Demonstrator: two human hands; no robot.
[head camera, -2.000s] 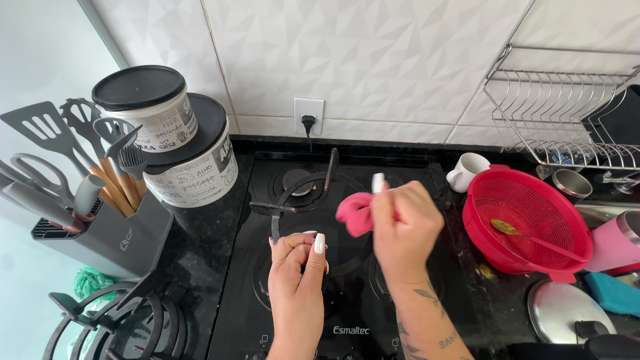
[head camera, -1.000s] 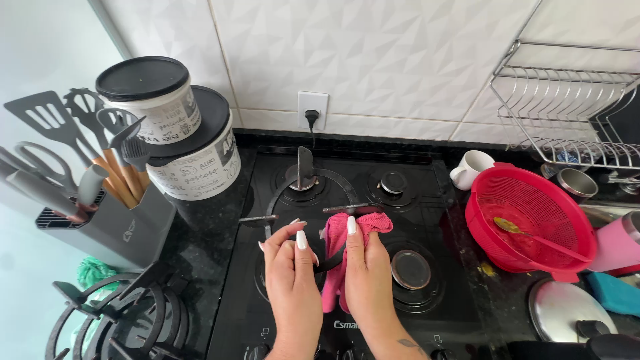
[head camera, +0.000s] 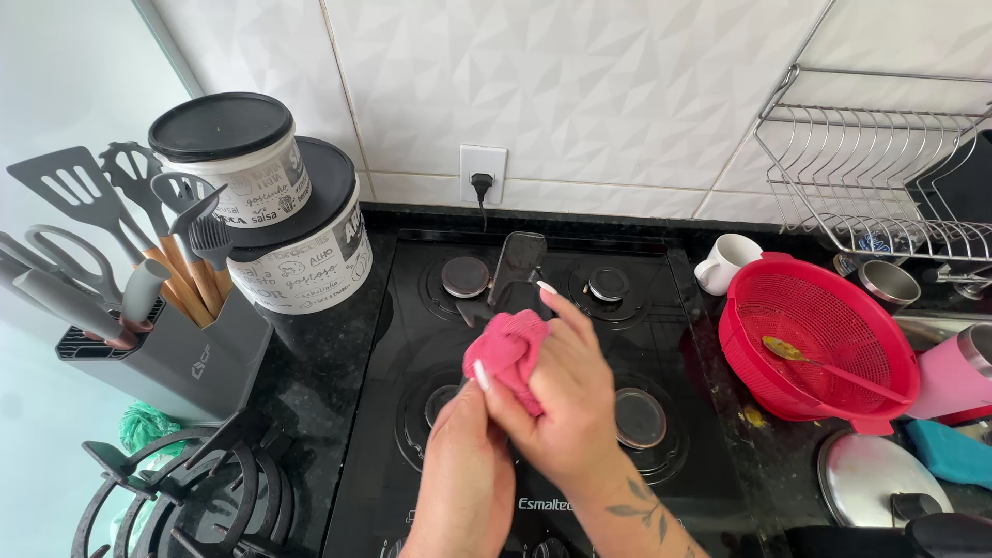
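Over the black glass gas cooktop (head camera: 372, 465), my right hand (head camera: 570, 387) grips a bunched pink cloth (head camera: 508, 349). My left hand (head camera: 469, 457) is just left of it, fingers closed; it seems to hold a dark pan support (head camera: 519, 260), whose arm rises beyond the cloth. Most of the support is hidden by the cloth and my hands. Burners show around them: rear left (head camera: 465, 277), rear right (head camera: 608, 284) and front right (head camera: 639, 418); the front left one is partly covered.
Left are stacked lidded tubs (head camera: 298, 267), a grey utensil holder (head camera: 186, 372) and more black pan supports (head camera: 252, 473). Right are a white mug (head camera: 728, 263), a red colander (head camera: 821, 341) with a spoon (head camera: 845, 380), a metal lid (head camera: 876, 473) and a wire dish rack (head camera: 876, 155). A plug (head camera: 481, 182) sits in the wall outlet.
The pan support has been turned between my hands, one arm now pointing up and away. The cloth, hanging down one second ago, is now bunched around it, and my hands are closer together.
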